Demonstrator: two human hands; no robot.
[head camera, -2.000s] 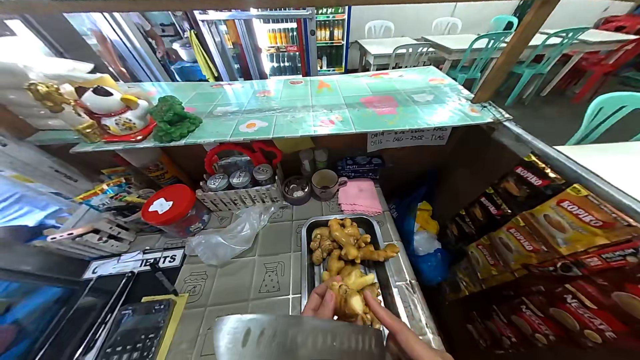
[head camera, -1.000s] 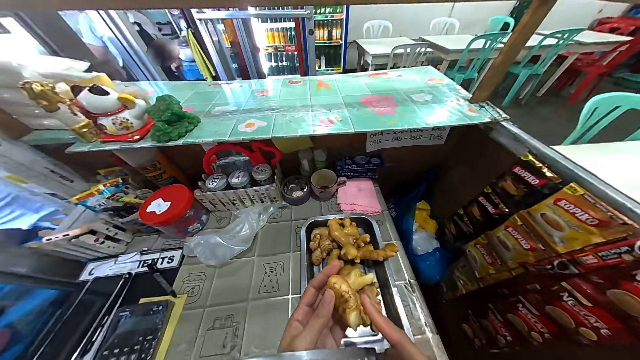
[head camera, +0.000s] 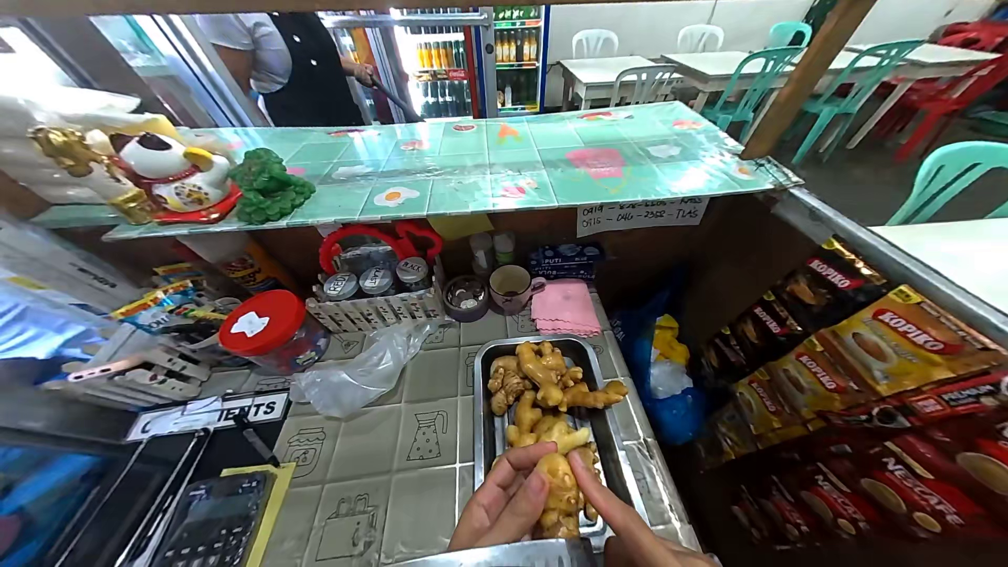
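Observation:
A piece of ginger root is held between my left hand and my right hand, over the near part of a metal tray. My left thumb and fingers pinch its left side, and my right index finger lies along its right side. More ginger roots are heaped at the tray's far end, with peeled-looking pale yellow pieces just beyond my fingertips. At the bottom edge of the view, a knife blade shows below my hands; what holds it is hidden.
Left of the tray lie a clear plastic bag, a red-lidded jar and a calculator. A mug and pink cloth stand behind it. Coffee sachets hang at right. Beyond the raised counter is a person.
Two seconds ago the broad knife blade showed more fully in front of my hands; now only a strip is seen at the bottom edge. A person has come into view beyond the counter.

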